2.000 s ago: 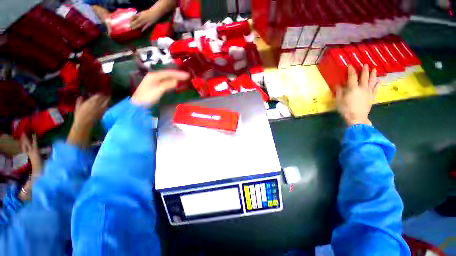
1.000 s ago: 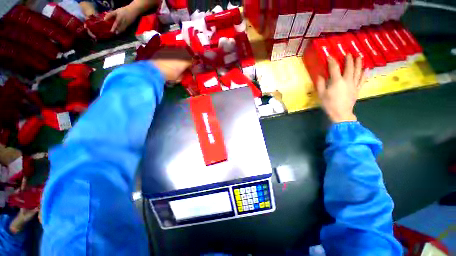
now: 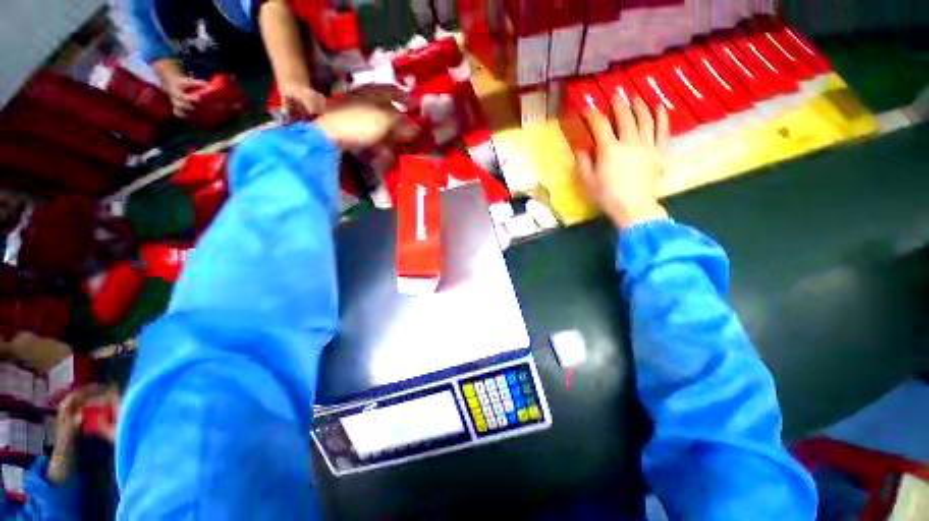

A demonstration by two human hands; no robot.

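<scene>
A red product box (image 3: 419, 226) lies lengthwise on the back part of the scale's metal plate (image 3: 448, 326). The scale display (image 3: 402, 425) is too washed out to read. My left hand (image 3: 359, 124) is blurred over the loose red boxes (image 3: 440, 97) beyond the scale; whether it holds one I cannot tell. My right hand (image 3: 623, 163) has its fingers spread on the left end of a row of red boxes (image 3: 703, 87) on the yellow board (image 3: 759, 148).
Taller stacked boxes (image 3: 611, 41) stand behind the row. A small white paper (image 3: 568, 348) lies right of the scale. Another person's hands (image 3: 295, 94) are at back left. Red boxes lie at far left. A red stool (image 3: 856, 473) is at lower right.
The box on the plate differs in position and angle across the frames. The row under my right hand has grown longer leftward, and that hand has moved left. My left hand has moved over the loose boxes.
</scene>
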